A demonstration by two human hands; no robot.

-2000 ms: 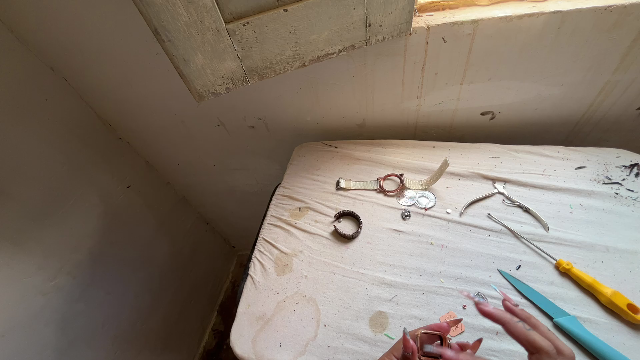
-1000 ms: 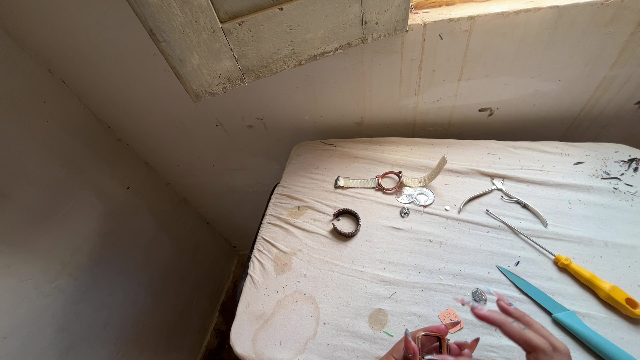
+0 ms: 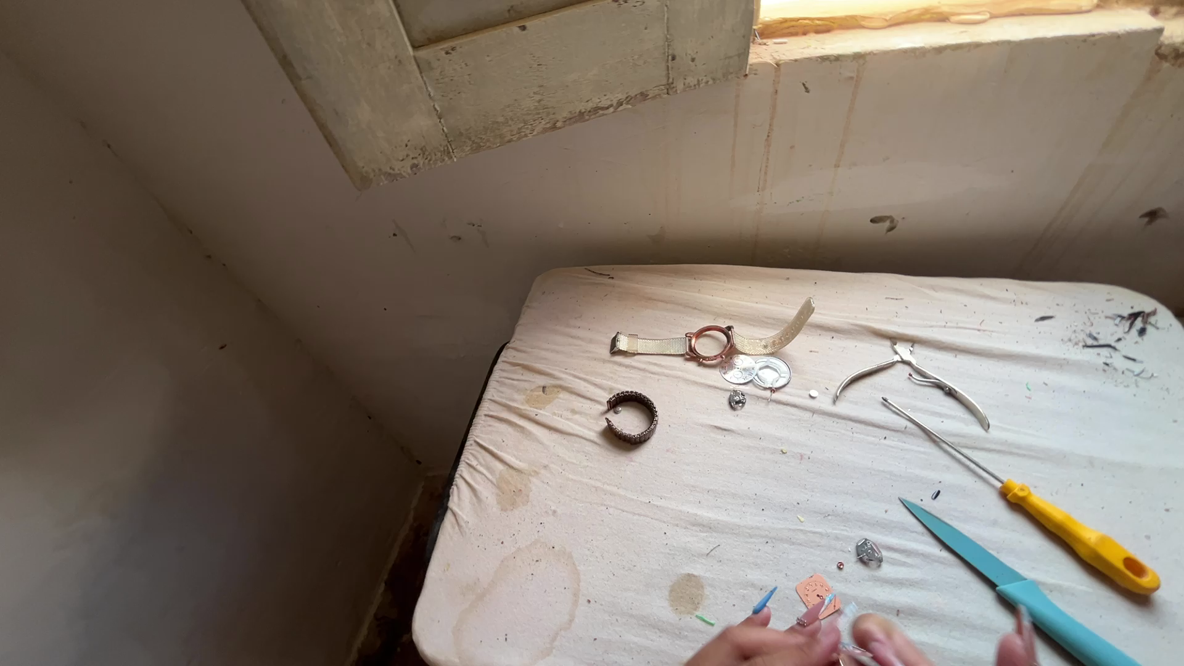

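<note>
At the bottom edge, my left hand (image 3: 772,643) has its fingers closed around a small copper-coloured watch case, now almost wholly hidden. My right hand (image 3: 888,640) is against the left fingertips, partly cut off by the frame; whether it pinches anything cannot be made out. Just above the fingers lies a salmon-coloured square plate (image 3: 816,592), with a small watch movement (image 3: 869,552) up and to its right. Farther back are a round rose-gold watch case with a pale strap (image 3: 710,343), two overlapping discs (image 3: 771,373), a small metal part (image 3: 736,400) and a dark curved band (image 3: 633,417).
Right of my hands lies a turquoise knife (image 3: 1008,578), with a yellow-handled screwdriver (image 3: 1073,532) beyond it and metal nippers (image 3: 902,356) farther back. The cloth-covered table (image 3: 592,518) has wrinkles and stains. A wooden shutter (image 3: 555,83) hangs above.
My right hand has moved left to meet the left one. The watch case, visible in the left hand before, is now mostly covered. The view has stayed nearly the same.
</note>
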